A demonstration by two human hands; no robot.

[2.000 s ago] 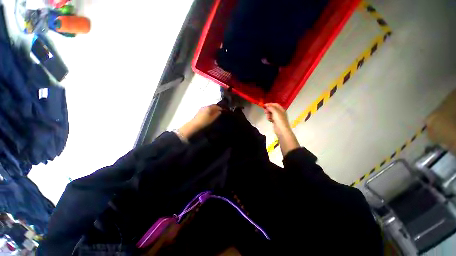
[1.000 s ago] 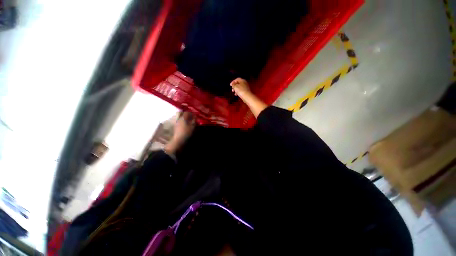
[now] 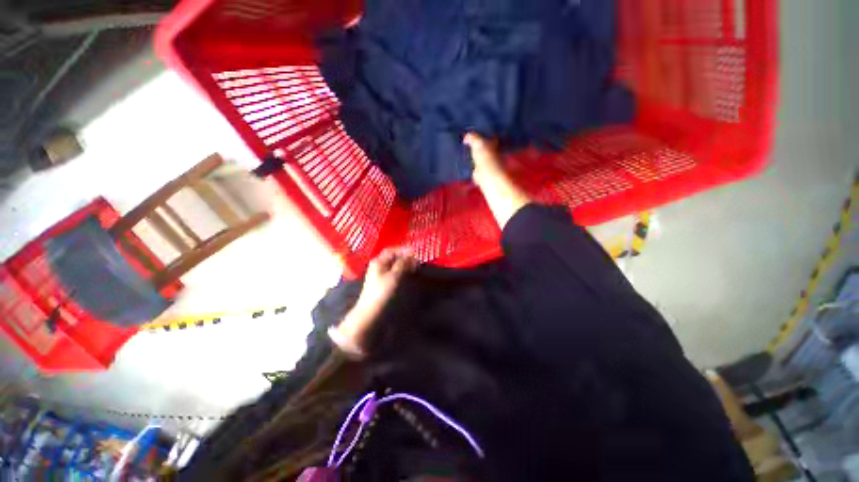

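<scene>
A large red perforated crate (image 3: 650, 184) lies in front of me, with navy cloth (image 3: 443, 85) bunched inside it. My right hand (image 3: 488, 162) reaches over the near side into the crate, its fingertips at the lower edge of the cloth. Whether it grips the cloth is unclear. My left hand (image 3: 386, 271) is curled at the crate's near left corner, at the rim. Its fingers are blurred, and what they hold cannot be made out.
A wooden stool frame (image 3: 193, 221) with a dark grey seat or cloth (image 3: 108, 273) stands at the left, against another red crate (image 3: 99, 350). Yellow-black tape (image 3: 810, 282) marks the floor at the right. Blue and white items (image 3: 75, 442) lie at the lower left.
The view has swung left, and the white table has left the picture. The crate appears larger and turned. My right hand has moved from the rim to inside the crate.
</scene>
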